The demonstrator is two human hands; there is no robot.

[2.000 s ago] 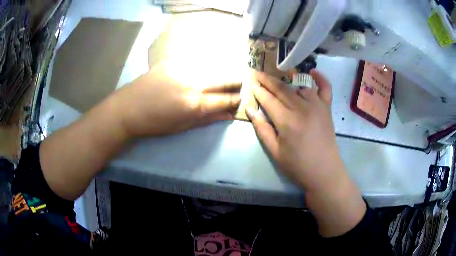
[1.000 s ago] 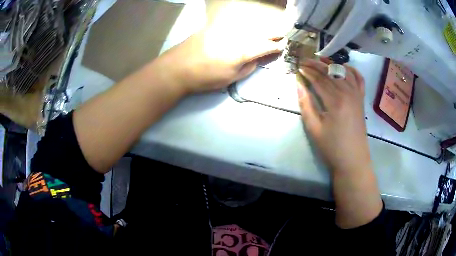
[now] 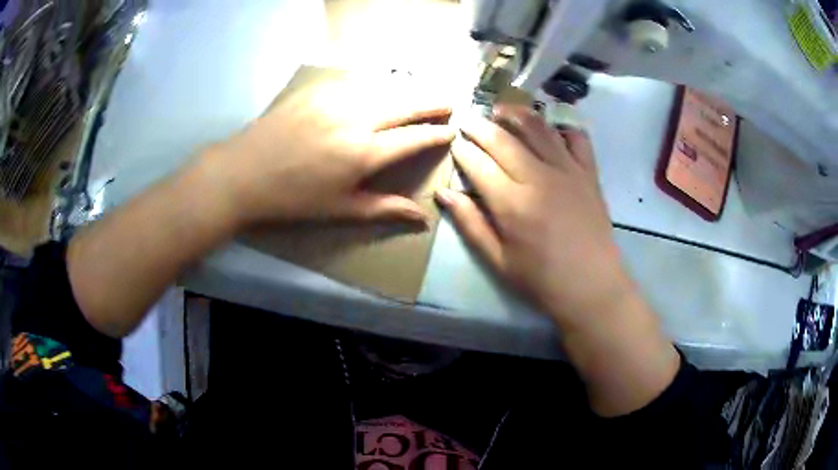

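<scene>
A tan fabric piece (image 3: 386, 262) lies flat on the white machine table, its right edge running up toward the presser foot and needle (image 3: 485, 90). My left hand (image 3: 322, 165) lies flat on top of the piece, fingers spread toward the needle. My right hand (image 3: 528, 188) rests at the piece's right edge, fingertips just below the foot, thumb near the edge. Neither hand visibly grips the fabric. Another tan piece (image 3: 354, 20) lies behind, partly lost in the lamp's glare. The needle tip is too small and bright to make out.
The white sewing machine head (image 3: 602, 55) fills the upper right, with a whitish knob (image 3: 648, 35). A red-edged smartphone (image 3: 700, 154) lies right of my right hand. Grey-brown bundles (image 3: 46, 101) are at far left. Layered garment parts (image 3: 781, 418) hang at lower right.
A tan piece from the left now lies under my left hand at the needle. My left hand has opened out over it. The view has shifted; my right hand stays beside the foot.
</scene>
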